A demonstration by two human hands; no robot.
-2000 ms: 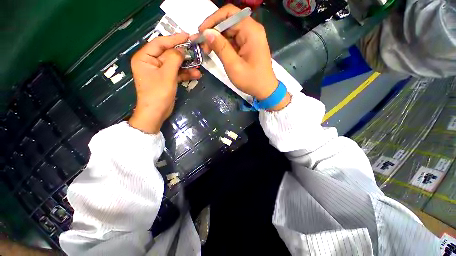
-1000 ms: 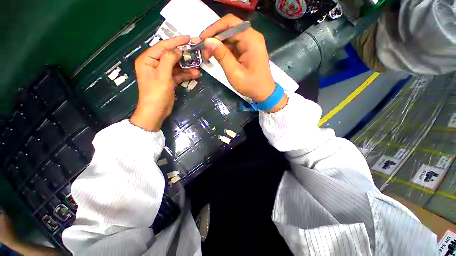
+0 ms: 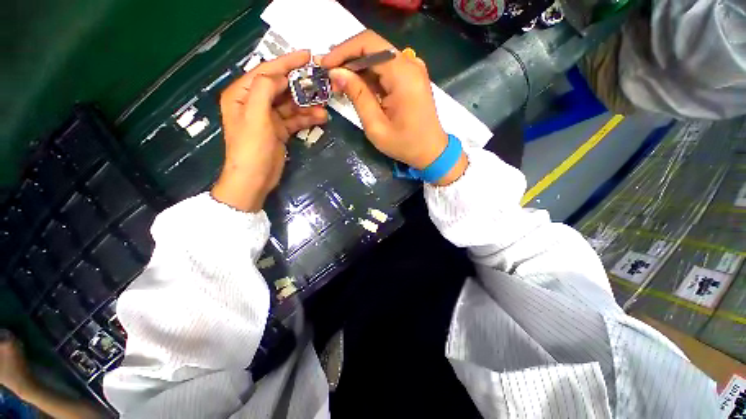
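My left hand (image 3: 255, 135) holds a rounded-square housing (image 3: 310, 85) with a silver rim and small parts inside, its open face towards me. My right hand (image 3: 398, 102) holds dark grey tweezers (image 3: 370, 60); their tip end is at the housing's upper right rim, and I cannot tell if it touches. A blue wrist strap (image 3: 442, 161) is on my right wrist. Small cream flex parts (image 3: 285, 287) lie in pairs on the glossy dark parts tray (image 3: 327, 260) below my hands.
A black housing tray (image 3: 61, 221) at left holds housings (image 3: 104, 344) in its lower pockets. A white adhesive sheet (image 3: 468, 123) runs behind my right hand. A dark reel (image 3: 478, 8) lies beyond. Another person's arm (image 3: 12, 368) is at lower left, a grey sleeve (image 3: 683, 61) at upper right. Wrapped cartons (image 3: 703, 221) stand right.
The housing now shows more fully between my hands. The tweezers' rear end has lowered and they lie flatter. Another person's arm has come in at the lower left.
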